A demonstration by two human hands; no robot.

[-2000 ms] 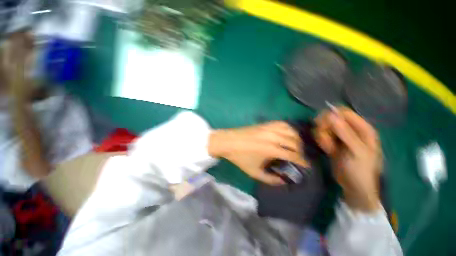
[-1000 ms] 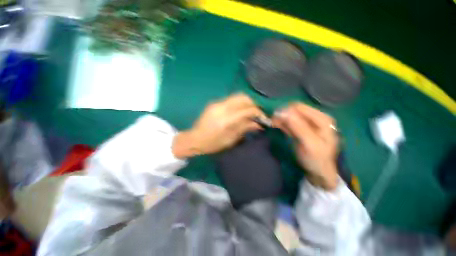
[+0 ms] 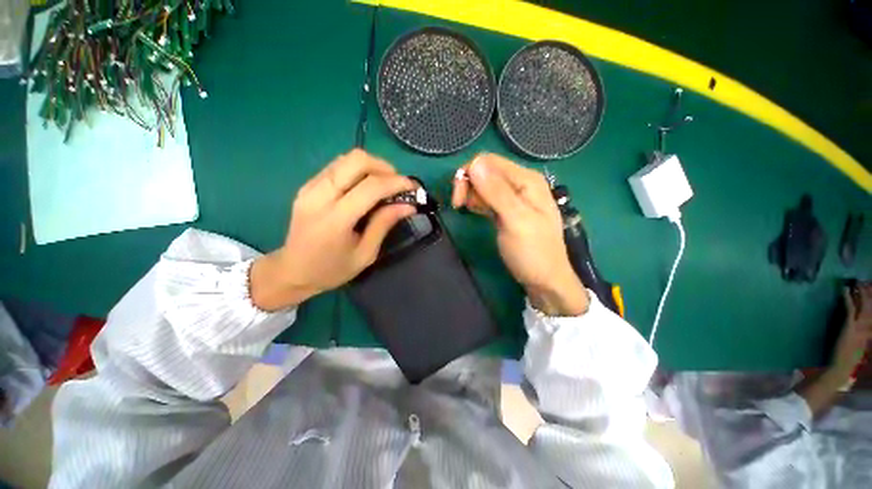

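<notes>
A black housing (image 3: pixel 425 310) lies tilted near my lap, its open recess at the far end. My left hand (image 3: pixel 335 224) is over that end, its fingers closed on a small dark part with a white end (image 3: pixel 421 196); the fingers hide most of it. Whether that part touches the housing cannot be told. My right hand (image 3: pixel 524 224) is just right of it, thumb and finger pinching a tiny white piece (image 3: pixel 461 175). A black electric screwdriver (image 3: pixel 585 256) with an orange-yellow lever lies beside my right wrist, partly hidden.
Two round dark screw trays (image 3: pixel 435 91) stand side by side beyond my hands. A wire harness bundle (image 3: pixel 119 57) lies on a pale sheet (image 3: pixel 115 191) at left. A white power adapter (image 3: pixel 660 186) and small black parts (image 3: pixel 798 239) are at right, near a neighbouring worker's hand (image 3: pixel 851 329).
The view has shifted and sharpened. My hands, which met at the fingertips one second ago, are now a little apart. The screwdriver and the housing's recess show more clearly.
</notes>
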